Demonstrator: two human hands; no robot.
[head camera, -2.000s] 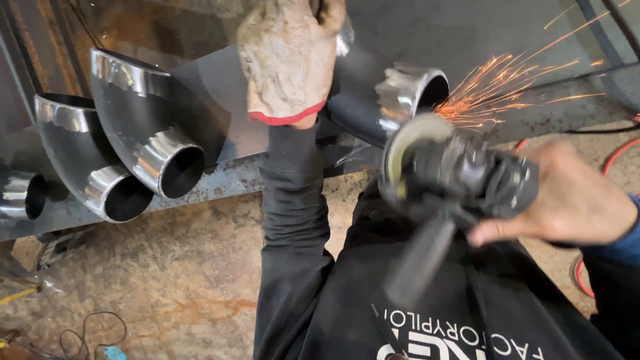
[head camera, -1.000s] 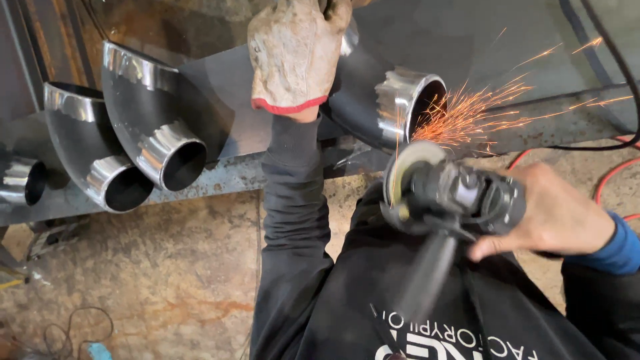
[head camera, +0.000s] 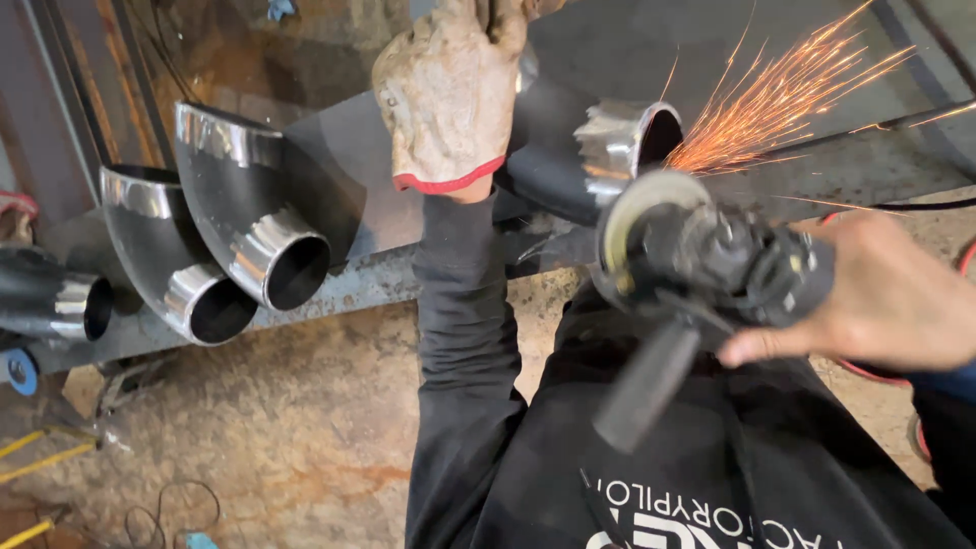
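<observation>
My bare right hand (head camera: 884, 293) is closed around the body of an angle grinder (head camera: 717, 244), at the right. The grinder's disc (head camera: 652, 202) meets the lower rim of a black steel pipe elbow (head camera: 560, 152) whose end band is ground bright. Orange sparks (head camera: 770, 114) fly up and right from that rim. The grinder's side handle (head camera: 648, 381) points down with no hand on it. My left hand (head camera: 450, 99), in a pale leather work glove with red trim, lies on the elbow's other part; its fingertips are cut off by the top edge, so its hold is partly hidden.
Two more black elbows with bright ends (head camera: 248, 206) (head camera: 164, 244) lean together on the steel bench (head camera: 366, 278). Another elbow (head camera: 46, 293) lies at the far left, near a blue disc (head camera: 19, 371). Cables (head camera: 171, 503) and yellow bars (head camera: 49, 457) are on the floor side.
The grinder stays at the elbow's rim, while the sparks now rise more steeply. The left glove remains on the elbow. The view has shifted slightly, showing more at the left.
</observation>
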